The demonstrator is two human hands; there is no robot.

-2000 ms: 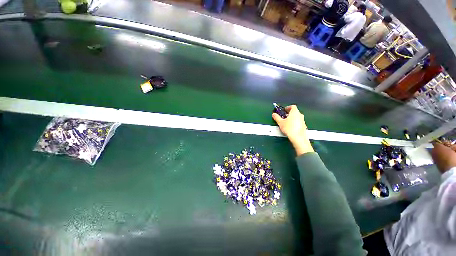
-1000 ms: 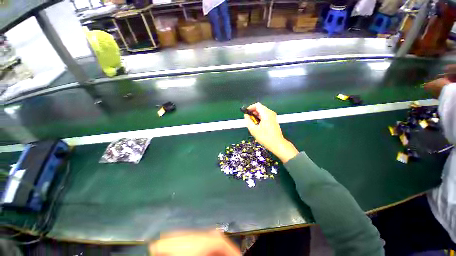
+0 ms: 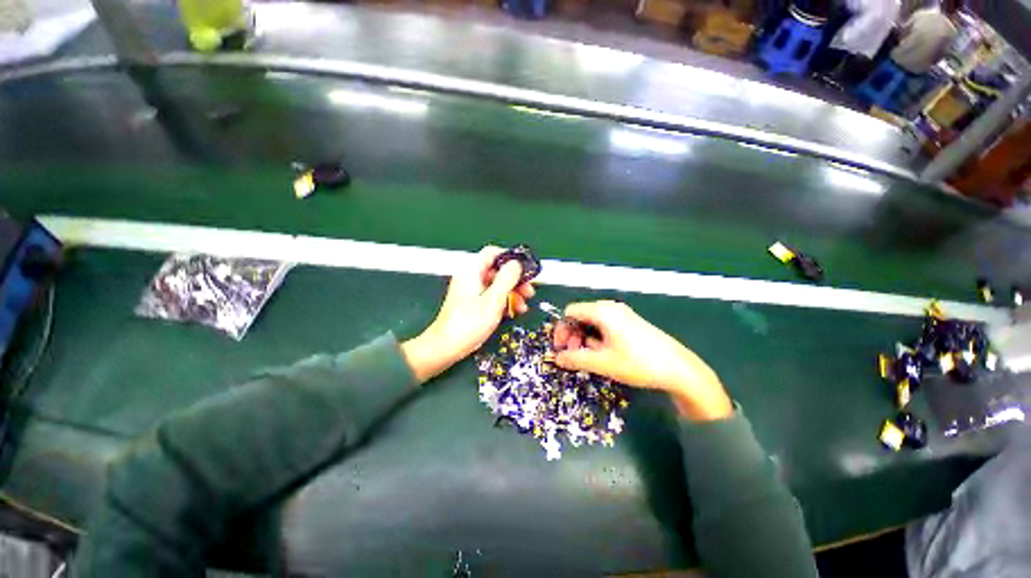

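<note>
My left hand (image 3: 466,307) holds a black unit (image 3: 517,264) between thumb and fingers, just above the white rail's near edge; a bit of yellow shows under the fingers. My right hand (image 3: 616,348) is beside it at the upper right of the pile, its thumb and fingers closed around a small dark item with a pale tip; I cannot tell if it is a tool or a part. The loose pile of small cross-shaped parts (image 3: 548,395), white, dark and yellow, lies on the green bench below both hands.
A clear bag of parts (image 3: 213,291) lies left. The white rail (image 3: 339,252) separates bench and conveyor belt (image 3: 430,169). Units lie on the belt at left (image 3: 328,176) and right (image 3: 806,266). A heap of units (image 3: 955,346) is far right, near a person's grey sleeve (image 3: 984,514). A blue instrument (image 3: 20,277) is far left.
My left hand has come in from the bottom edge and now holds a black unit. My right hand has moved from above the rail down to the pile.
</note>
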